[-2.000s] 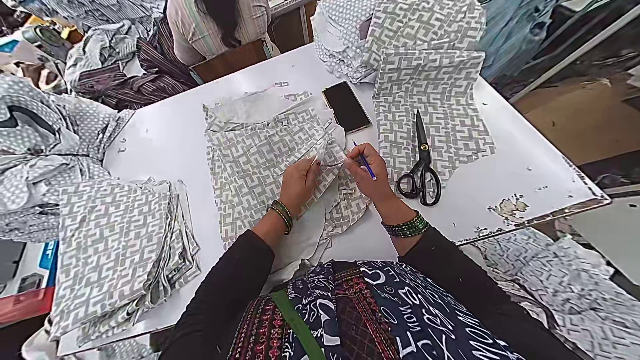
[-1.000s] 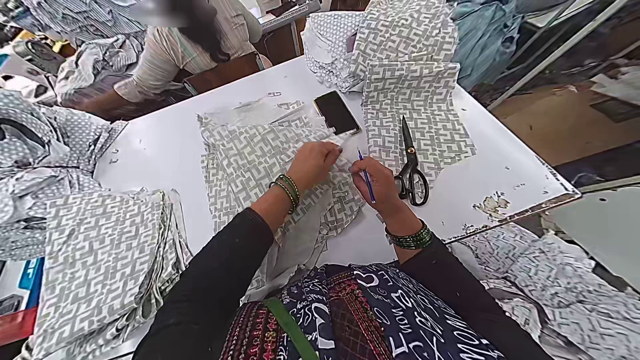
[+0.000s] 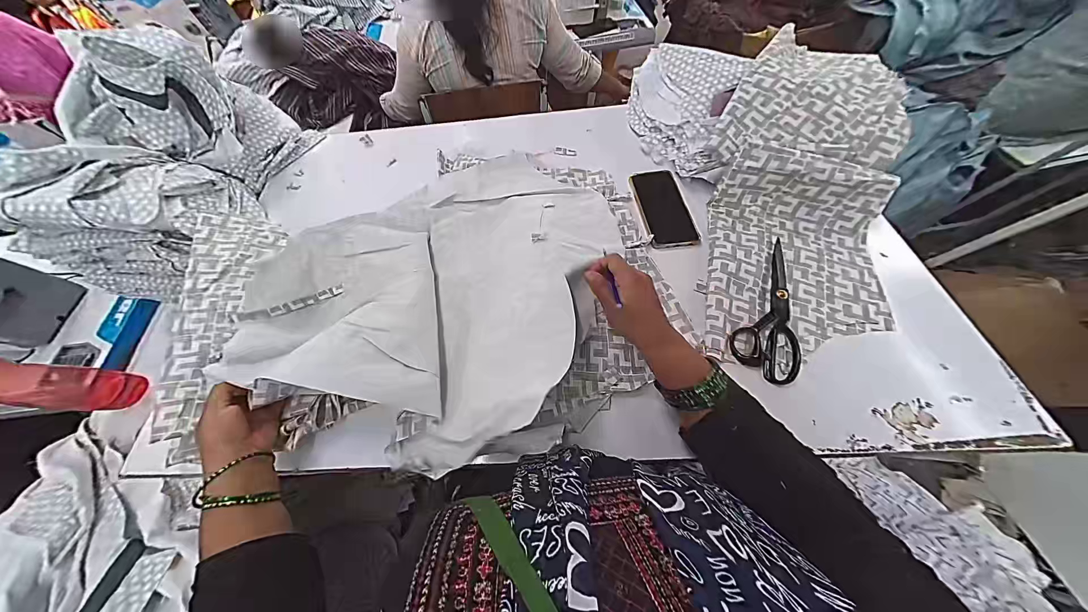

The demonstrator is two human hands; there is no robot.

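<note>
A garment piece of grey-and-white patterned cloth lies opened out on the white table, its pale plain side up. Its lower left edge is pinched in my left hand, near the table's front edge. At the piece's right side my right hand holds a slim blue pen-like tool and touches the cloth edge; its fingertips are partly hidden. Black-handled fabric scissors rest to the right, partly on a patterned cloth piece. A smartphone with a dark screen lies beyond my right hand.
Under my left hand's side lies a stack of patterned cloth. Dotted cloth is heaped at the left, more at the back right. Another person sits beyond the table. Its front right edge is chipped.
My left hand has moved from the middle of the cloth to the far left, and the piece is now spread with its pale side up. The blue tool remains in my right hand.
</note>
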